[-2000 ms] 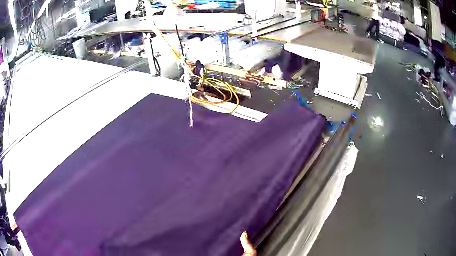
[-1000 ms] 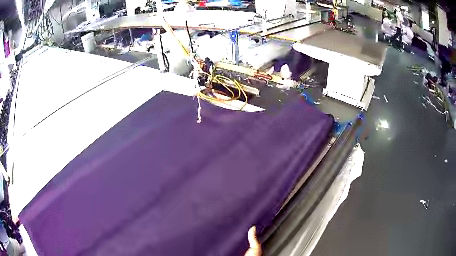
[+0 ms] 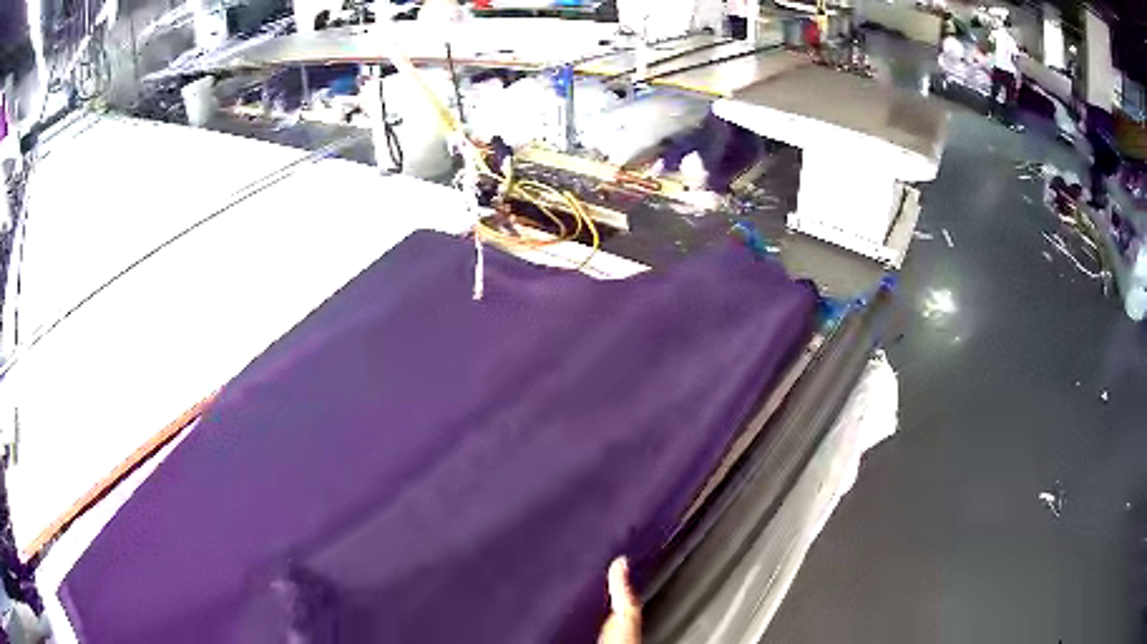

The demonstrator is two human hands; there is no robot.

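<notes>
Wide dark purple fabric (image 3: 415, 403) lies over the near part of the table beside the white paper (image 3: 189, 227). Its surface is rippled, with a dark bunched spot at the bottom left of centre. Only the thumb of my right hand (image 3: 619, 606) shows, at the bottom edge, against the fabric's right border; it seems to pinch the cloth, its fingers hidden. My left hand is not in view. A long thin brown strip (image 3: 120, 476) lies along the fabric's left edge.
Long grey-brown bars (image 3: 786, 459) with blue ties run along the table's right end, beside whitish sheeting (image 3: 824, 466). A coiled yellow cable (image 3: 572, 227) lies beyond the fabric. A cord (image 3: 478, 258) hangs over it. A person (image 3: 1004, 69) stands far off in the right aisle.
The fabric's lower left edge has shifted right, uncovering the brown strip. A bunched spot has formed at the bottom. My right thumb stays at the fabric's right border.
</notes>
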